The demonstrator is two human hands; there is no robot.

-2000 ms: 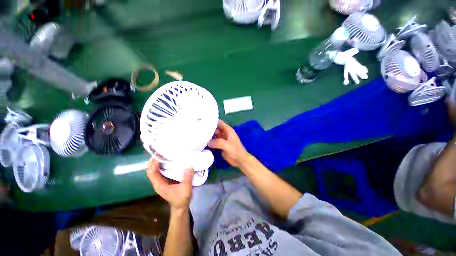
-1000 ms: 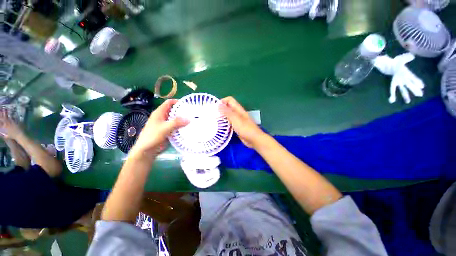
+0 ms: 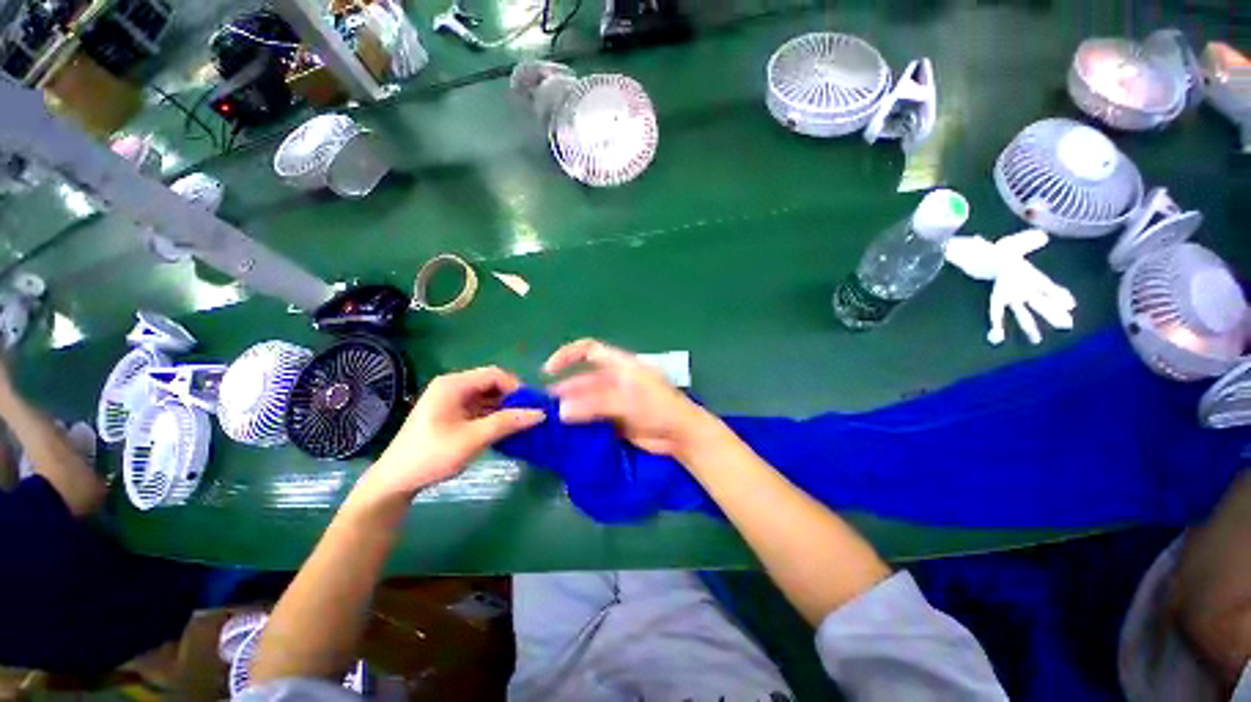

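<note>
The long blue cleaning cloth (image 3: 933,460) trails across the bench from the right, its near end bunched up in front of me. My left hand (image 3: 460,422) pinches the cloth's end between thumb and fingers. My right hand (image 3: 624,398) is on the same bunched end, fingers curled and slightly blurred, touching the cloth. No fan is in my hands. The small pale block (image 3: 670,368) lies flat on the bench just behind my right hand, partly hidden by it.
A black fan (image 3: 346,398) and several white fans (image 3: 168,453) stand at left, near a tape roll (image 3: 446,284). A water bottle (image 3: 895,261), white glove (image 3: 1018,285) and more fans (image 3: 1067,178) are at right. A carton (image 3: 439,610) is by my lap. People sit on both sides.
The white fan that was in my hands is gone from them. Both hands are now on the blue cloth's end. The view has shifted, showing more of the bench's far side.
</note>
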